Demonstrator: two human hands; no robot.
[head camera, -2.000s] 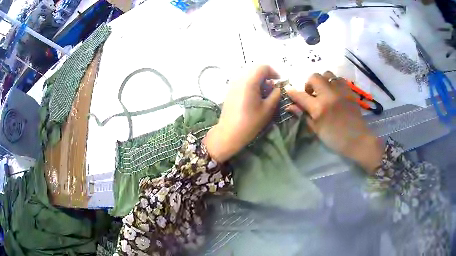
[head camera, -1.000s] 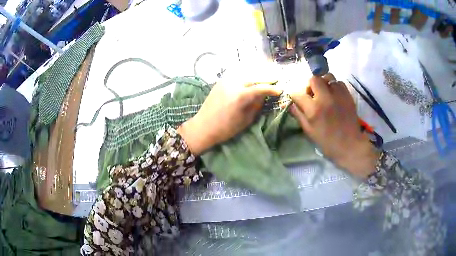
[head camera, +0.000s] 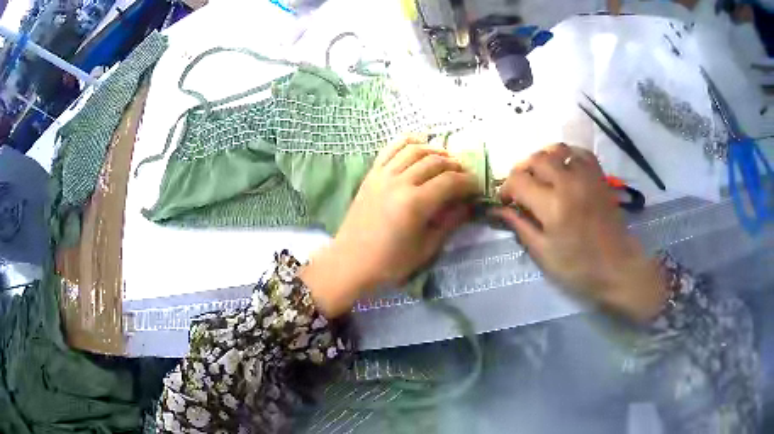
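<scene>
The green garment (head camera: 335, 119) with its shirred panel lies spread on the white table, left of and behind my left hand. A green spaghetti strap (head camera: 246, 52) loops above it. My left hand (head camera: 407, 212) is closed on a green piece at the garment's right end; the fingertips are partly hidden. My right hand (head camera: 577, 220) pinches the same green piece beside it. A blurred green strap (head camera: 467, 356) hangs below my left hand over the table edge. The sewing machine's presser foot area (head camera: 462, 55) is beyond my hands.
Dark tweezers (head camera: 624, 142), orange snips (head camera: 624, 193) partly behind my right hand, and blue-handled scissors (head camera: 748, 182) lie right. Tiny metal pieces (head camera: 679, 110) sit on white paper. Taped cardboard (head camera: 102, 237), a hanging green panel (head camera: 102, 127) and a green bundle (head camera: 59, 364) are left.
The garment has moved up the table and lies flatter, with more shirring showing. My hands have moved slightly down, away from the machine. A strap now hangs over the table edge.
</scene>
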